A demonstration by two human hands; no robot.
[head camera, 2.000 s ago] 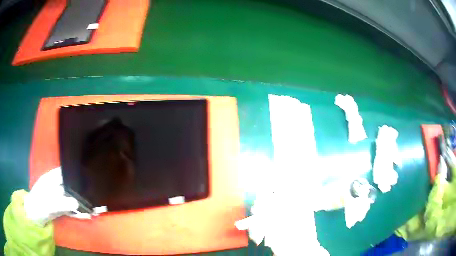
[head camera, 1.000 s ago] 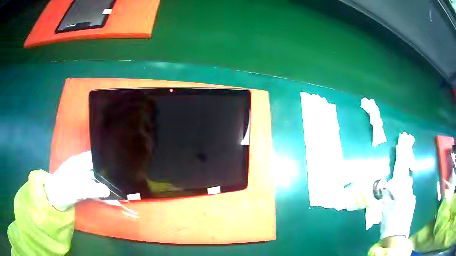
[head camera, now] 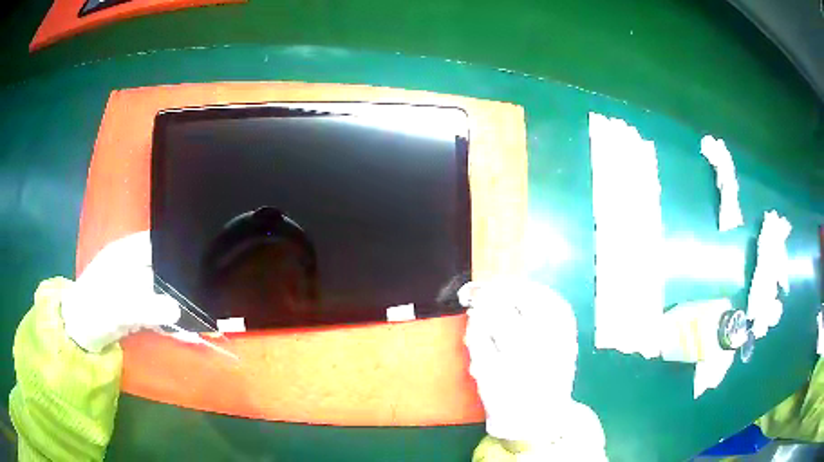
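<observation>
A glossy black display panel (head camera: 361, 217) lies on an orange-red foam pad (head camera: 316, 383), with two small white tabs on its lower edge. It reflects a head. My left hand (head camera: 117, 293), in an overexposed white glove, grips the panel's lower left corner; fine bright lines show beside the fingers. My right hand (head camera: 524, 347), also white-gloved, is at the lower right corner, fingertips at the panel's edge. Glare hides whether it holds a wipe.
A long white ragged cloth strip (head camera: 626, 239) lies right on the green bench (head camera: 434, 77). Beyond are a pale bottle with a round metallic top (head camera: 691, 332) and crumpled wipes (head camera: 770, 271). Another padded panel is cut off top left. Another person's yellow sleeve (head camera: 795, 411) shows lower right.
My right hand has moved left from beside the bottle to the panel's lower right corner. My left hand stays at its corner. The view has shifted, and reflections on the panel differ.
</observation>
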